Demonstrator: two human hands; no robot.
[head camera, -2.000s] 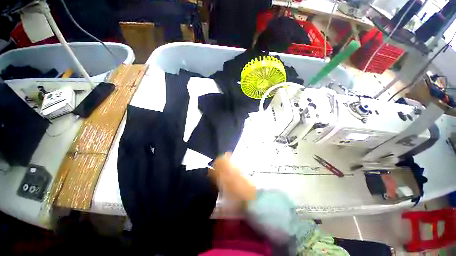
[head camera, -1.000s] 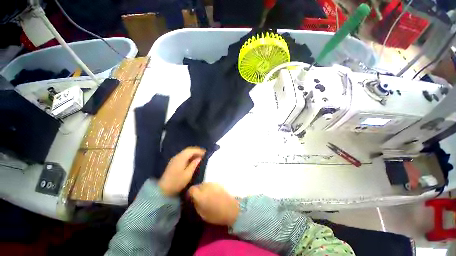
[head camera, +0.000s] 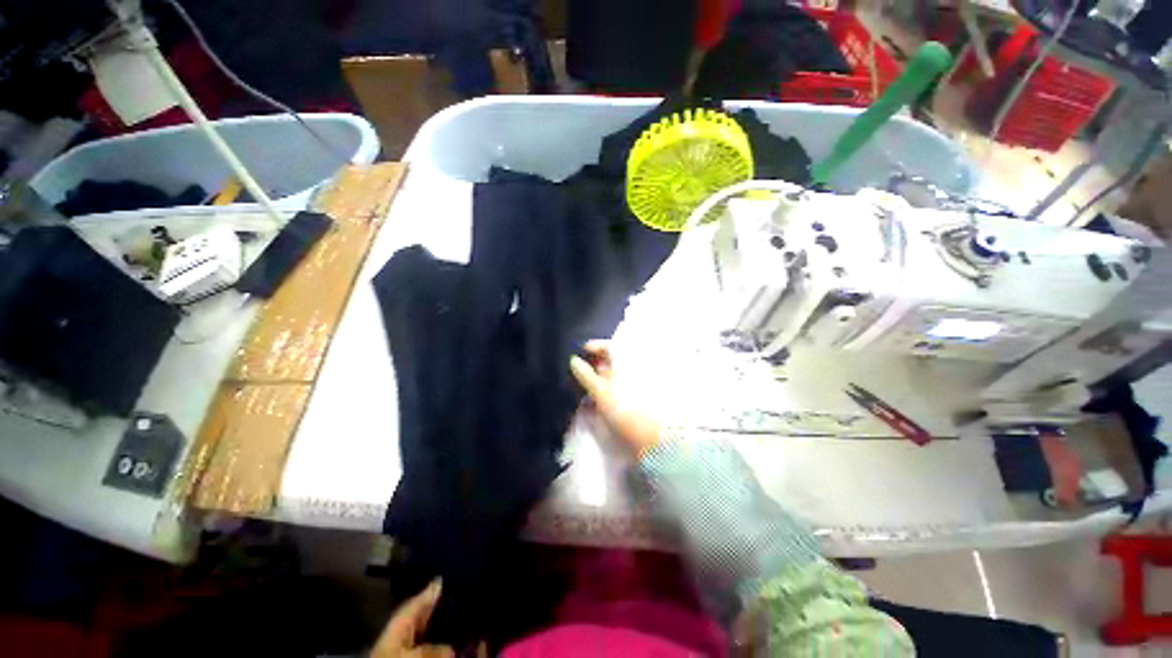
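Black garment pieces (head camera: 482, 373) lie spread on the white table left of the sewing machine and hang over its front edge. My right hand (head camera: 617, 399) is at the right edge of the cloth, fingertips touching or just over it; whether it pinches the cloth cannot be told. My left hand (head camera: 411, 625) is low at the bottom edge of the picture, beside the hanging cloth and partly cut off; its grip is unclear. The white sewing machine (head camera: 951, 276) stands to the right, with no cloth visible under its needle area.
Red-handled snips (head camera: 889, 414) lie right of the needle area. A tool recess (head camera: 1060, 465) is further right. A lime-green fan (head camera: 689, 170) and green rod (head camera: 884, 113) stand behind. Brown cardboard (head camera: 289, 373) lines the left. A pale blue tub (head camera: 450, 139) stands behind the table.
Both hands were together at the cloth near the front edge; my right hand has moved up and right, my left hand down. The cloth lies flatter and further forward.
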